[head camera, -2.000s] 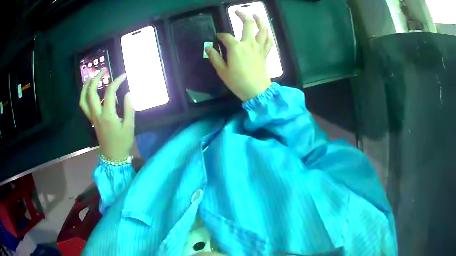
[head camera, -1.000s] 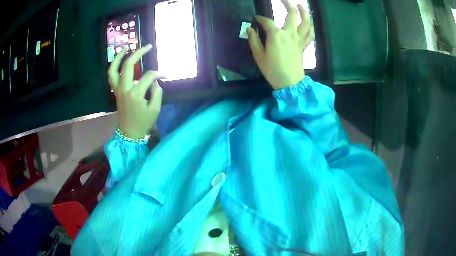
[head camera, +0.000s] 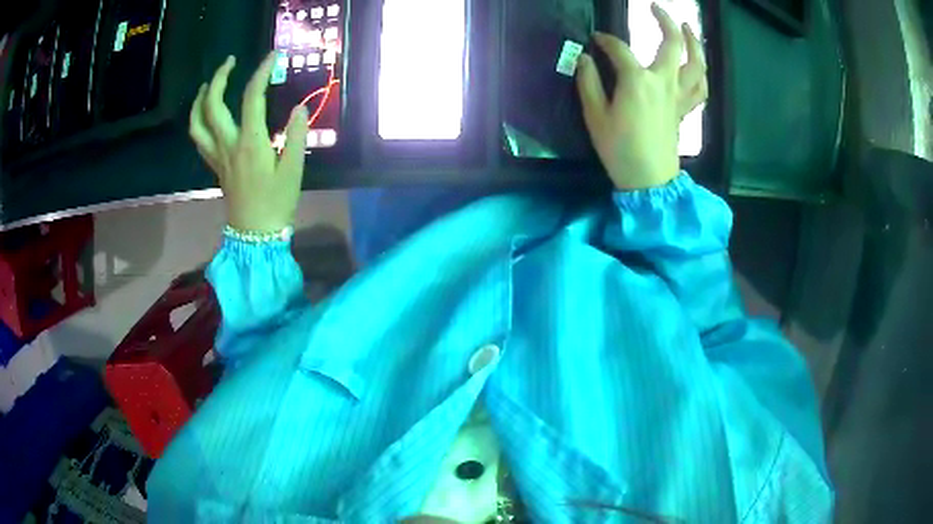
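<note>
A black tray (head camera: 363, 162) holds phones side by side, cut off by the top edge. The leftmost phone (head camera: 319, 87) shows a home screen with icons and a red curved line. Beside it is a phone with a white test screen (head camera: 421, 72). The third phone (head camera: 532, 97) is dark, with a white label sticker (head camera: 570, 57). The rightmost phone (head camera: 690, 131) is lit white. My left hand (head camera: 249, 143) is open, fingers spread at the left side of the home-screen phone. My right hand (head camera: 641, 107) is open, with fingers over the white rightmost phone and the thumb over the dark one.
Another tray with several dark phones (head camera: 131, 67) lies at the upper left. The green mat (head camera: 783, 113) shows at right, beside a dark grey panel (head camera: 888, 338). Red plastic stools (head camera: 159, 384) and blue items (head camera: 46, 430) are on the floor at lower left.
The view has shifted, so the tray sits higher and farther right. My left hand has moved left off the home-screen phone, which is more exposed. My right hand stays over the rightmost phones.
</note>
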